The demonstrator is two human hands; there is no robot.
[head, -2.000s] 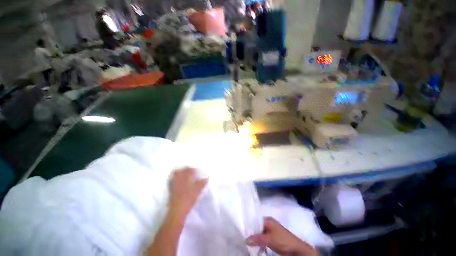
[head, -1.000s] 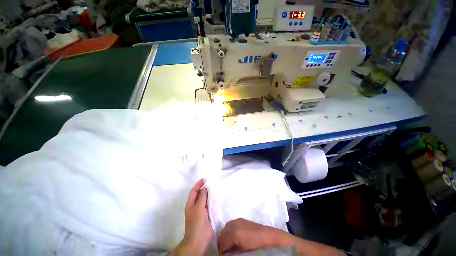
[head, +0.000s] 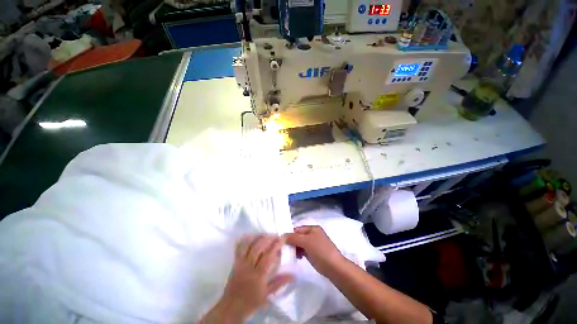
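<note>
The white fabric point(head: 126, 215) lies over the table's left part and hangs over the front edge. Its narrow band runs up toward the lit needle area of the cream sewing machine point(head: 316, 69). My right hand point(head: 313, 243) pinches the band's right edge just below the table edge. My left hand point(head: 256, 266) is blurred on the fabric beside it, fingers spread, thumb apart. Glare hides the needle and presser foot.
A dark green side table point(head: 101, 107) is at the left. A white roll point(head: 397, 212) hangs under the table edge. A bottle with yellow-green liquid point(head: 479, 100) stands at the right end. Coloured thread cones point(head: 553, 215) are at lower right. A cord hangs over the front edge.
My right hand has moved up along the band from near my lap. My left hand has opened from the edge and is now flatter on the fabric. The view has shifted slightly.
</note>
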